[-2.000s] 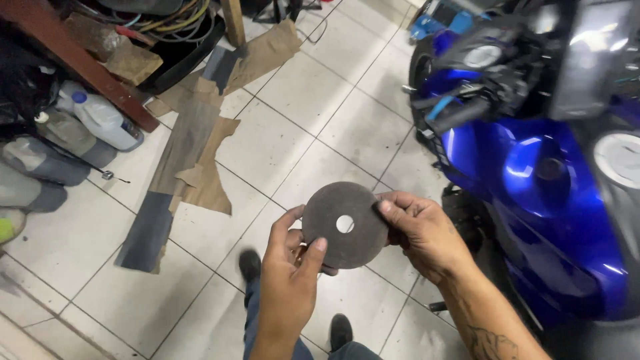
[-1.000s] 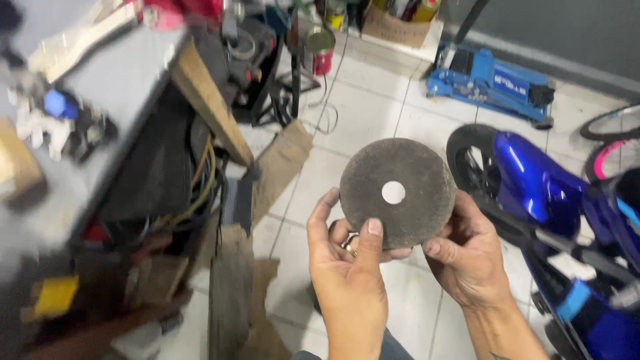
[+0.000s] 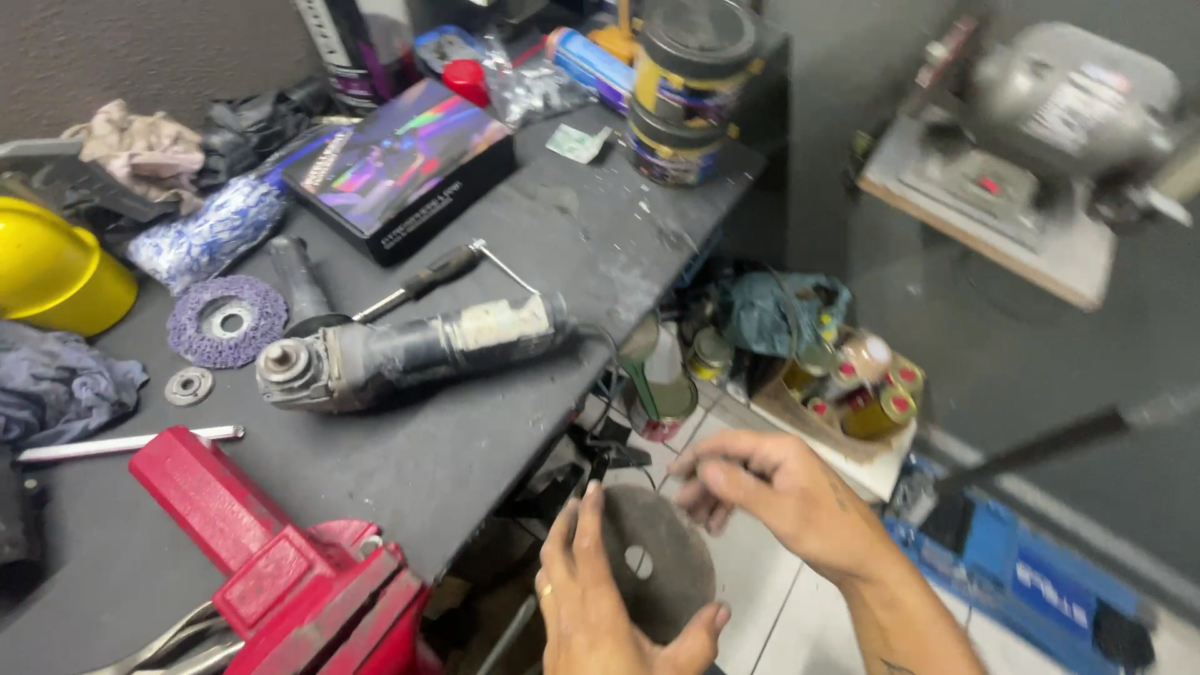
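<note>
An abrasive disc [image 3: 670, 572], dark and round with a centre hole, is gripped at its edge by my left hand [image 3: 614, 600], beyond the front edge of the workbench. Just right of the disc is my right hand [image 3: 769, 487], its fingers curled; blur hides whether anything is between them. An angle grinder [image 3: 412, 356] lies on the bench with its bare spindle facing up. Beside its head are a purple stripping disc [image 3: 228, 322] and a metal flange nut [image 3: 189, 385].
A red bench vise [image 3: 309, 581] stands at the near bench edge. A flat box [image 3: 398, 169] and stacked tubs [image 3: 689, 94] sit farther back. A bench grinder [image 3: 1069, 103] is on a wall shelf at right. On the floor are a box of spray cans [image 3: 872, 403] and a blue floor jack [image 3: 1031, 581].
The view has swung to the workbench. My right hand has come away from the disc, which it touched in the earlier frames; my left hand still holds it.
</note>
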